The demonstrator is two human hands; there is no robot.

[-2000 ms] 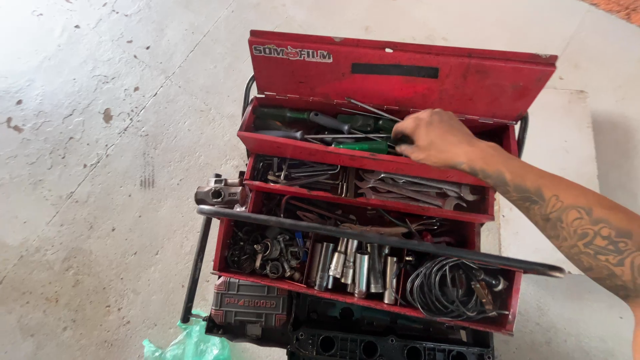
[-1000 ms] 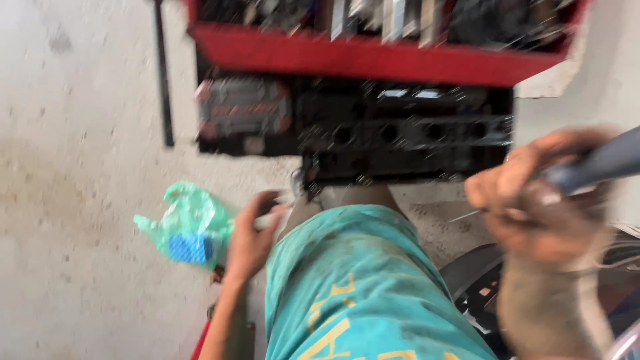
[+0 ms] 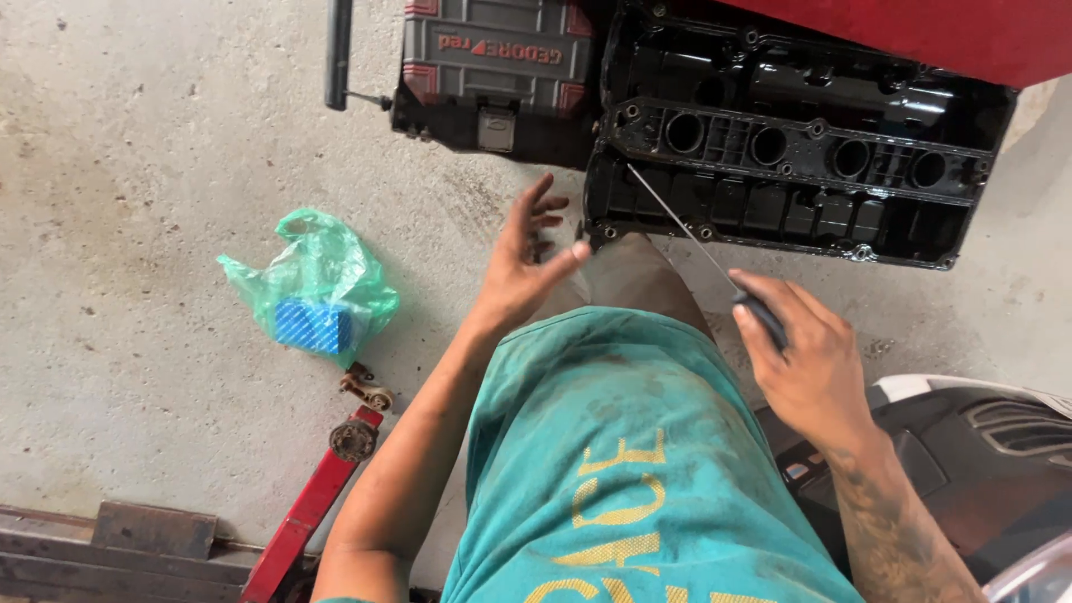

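My right hand (image 3: 800, 352) grips the dark handle of a screwdriver (image 3: 682, 226), whose thin metal shaft points up and left over a black engine valve cover (image 3: 837, 159). Whether the tip touches the cover cannot be told. My left hand (image 3: 532, 255) holds nothing, its fingers apart, just left of the cover's lower left corner. Beside the cover, at the top, is a grey and red Gedore red tool case (image 3: 502, 50). Part of the red metal toolbox (image 3: 963, 33) shows at the top right.
On the concrete floor to the left lies a green plastic bag (image 3: 322, 260) with a blue box (image 3: 310, 325) in it. Below it are a small rusty metal part (image 3: 366, 389) and a red jack-like arm (image 3: 306, 511). A black vehicle part (image 3: 921, 452) stands at the right.
My right hand was in the toolbox's top tray among the screwdrivers; it is now away from the toolbox with a screwdriver in it. My left hand has come into view. The view has swung down strongly.
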